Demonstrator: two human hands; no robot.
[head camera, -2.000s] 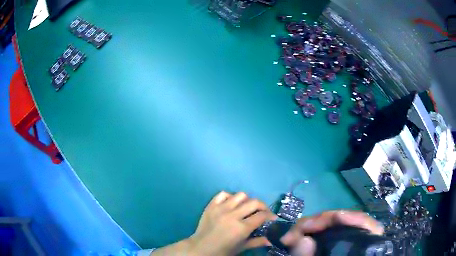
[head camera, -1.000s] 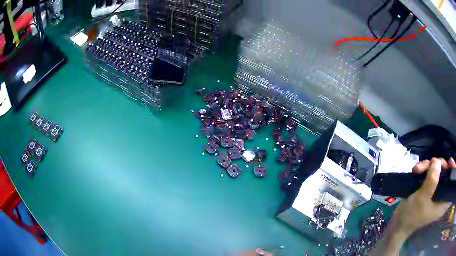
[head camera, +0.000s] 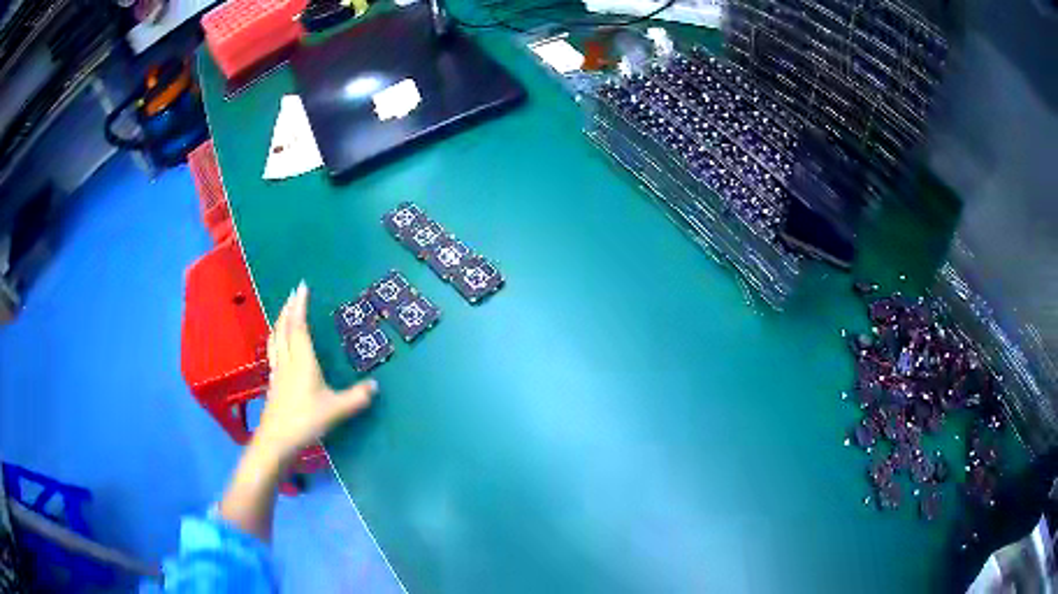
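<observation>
My left hand (head camera: 304, 389) is over the left edge of the green bench, empty, with thumb and fingers spread. Dark square circuit boards (head camera: 389, 308) lie flat just to the right of its fingertips, in a small block. Another row of circuit boards (head camera: 447, 250) lies behind them, pale square markings up. The hand does not appear to touch the boards. My right hand is out of the picture.
A black flat panel (head camera: 406, 87) lies at the far left, by a red basket (head camera: 249, 29). Filled clear trays (head camera: 708, 139) stand at the back. Wired round parts (head camera: 917, 400) lie heaped at right. Red stools (head camera: 220, 337) stand beside the bench (head camera: 580, 383).
The view has swung to the left. My left hand has come out over the bench edge beside the boards. My right hand, earlier on the black screwdriver at the right, has left the picture.
</observation>
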